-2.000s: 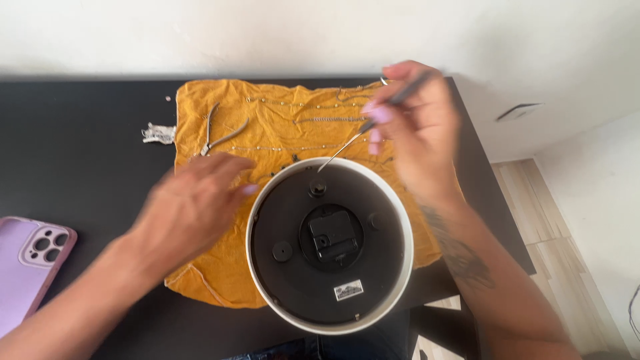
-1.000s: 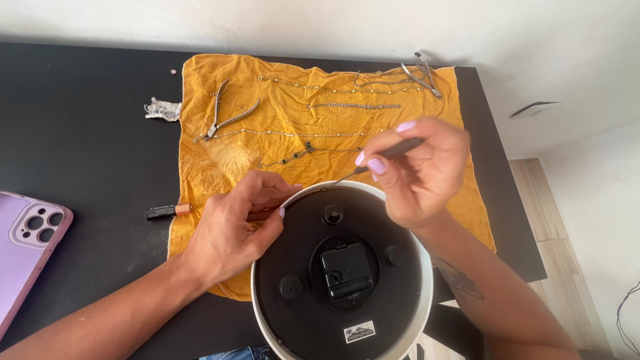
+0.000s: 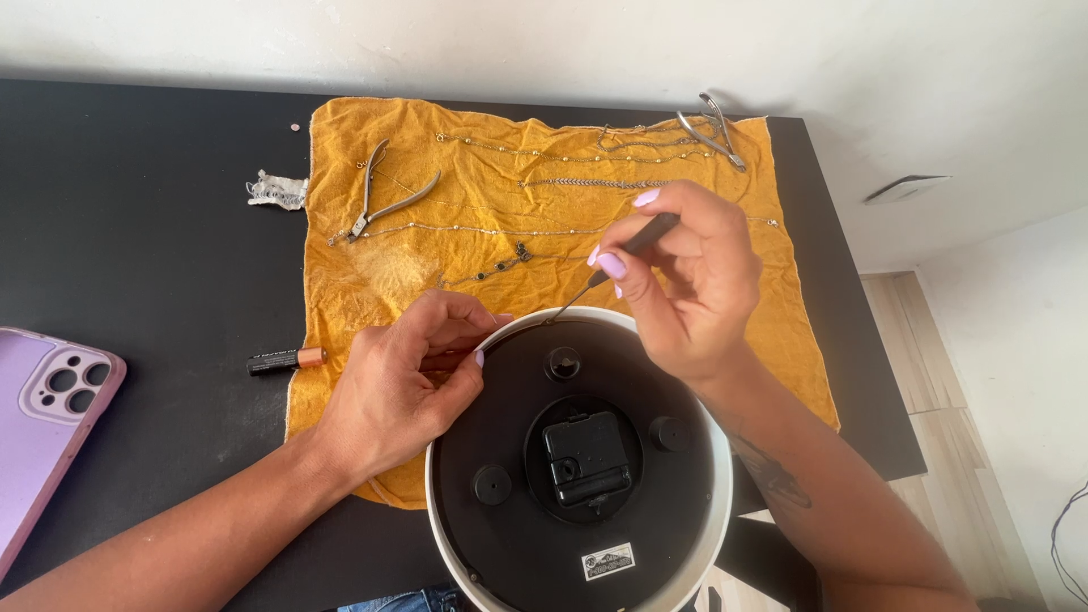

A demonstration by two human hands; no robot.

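Observation:
A round wall clock (image 3: 527, 544) lies face down, its black back with the clock movement (image 3: 586, 455) turned up inside a white rim. My left hand (image 3: 408, 382) grips the rim at its upper left, thumb on the inner side. In my right hand (image 3: 697, 280) is a thin screwdriver (image 3: 626, 252) with a dark handle, held between thumb and fingers. Its tip touches the inside edge of the rim at the top, by a small screw. The clock's near edge reaches past the bottom of the view.
A yellow cloth (image 3: 510, 204) lies under the clock's far side, bearing several chains (image 3: 595, 183) and two nippers (image 3: 370, 200), (image 3: 718, 136). Left of it are an AA battery (image 3: 285, 361), a white fabric scrap (image 3: 278, 191) and a phone in a purple case (image 3: 51, 425). A wall stands behind the black table (image 3: 153, 280).
Between two seconds and one second ago, my left hand came to the clock's rim and the screwdriver tip moved from near the upper round knob to the rim's edge. Since then both hands have stayed there.

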